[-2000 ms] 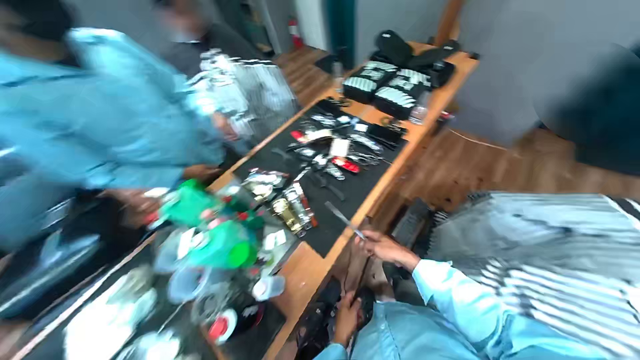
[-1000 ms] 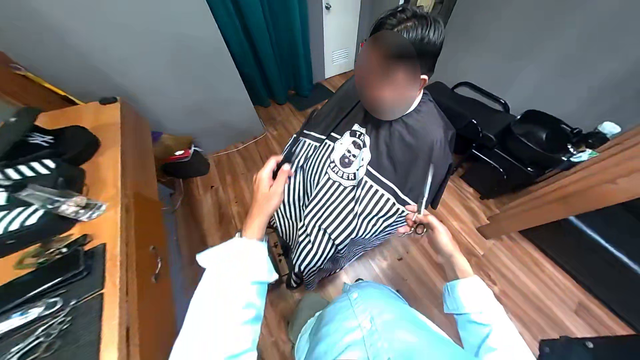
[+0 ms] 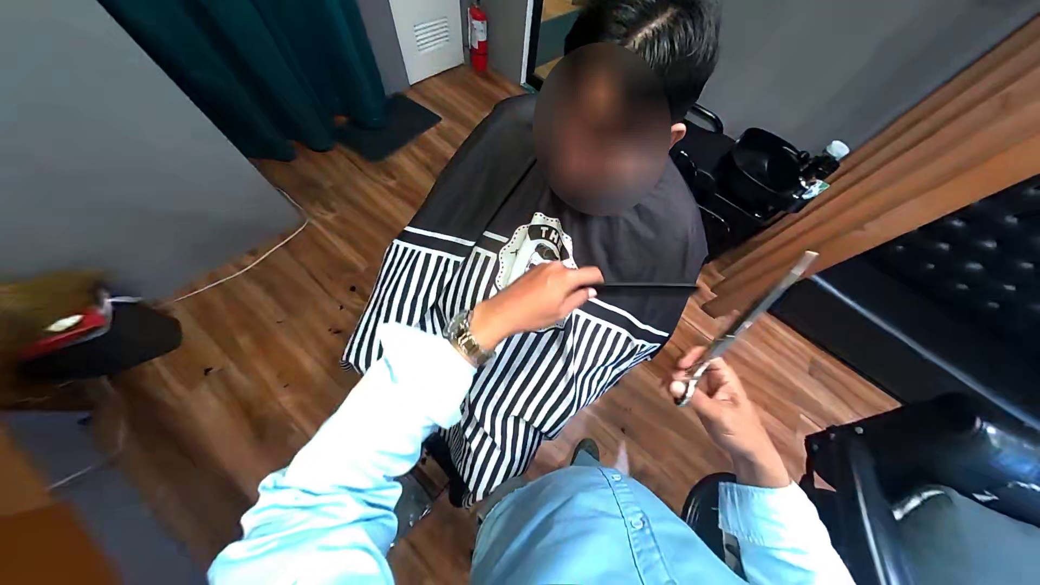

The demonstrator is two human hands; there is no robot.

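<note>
My left hand (image 3: 540, 301), with a metal watch (image 3: 466, 338) at its wrist, grips one end of a thin black comb (image 3: 650, 285) that points right, in front of the cape. In my right hand (image 3: 715, 394) is a pair of long hair-cutting scissors (image 3: 751, 315), its blades up and to the right, together as far as I can see. A seated person wears a black barber cape (image 3: 504, 382) with white stripes and a printed emblem. The person's short dark hair (image 3: 658, 41) is above both my hands, touched by neither.
Behind the person is a black wash basin (image 3: 764, 169) beside wooden slats (image 3: 910, 154). A black padded chair (image 3: 902, 463) stands at the lower right, close to my right arm. A white cable (image 3: 244, 266) lies on the wood floor at left. A fire extinguisher (image 3: 478, 36) stands at the back.
My left hand now holds the comb; one second ago it was at the cape's left side with no comb visible. Two seconds ago the view was over the tool table. The scissors remain in my right hand.
</note>
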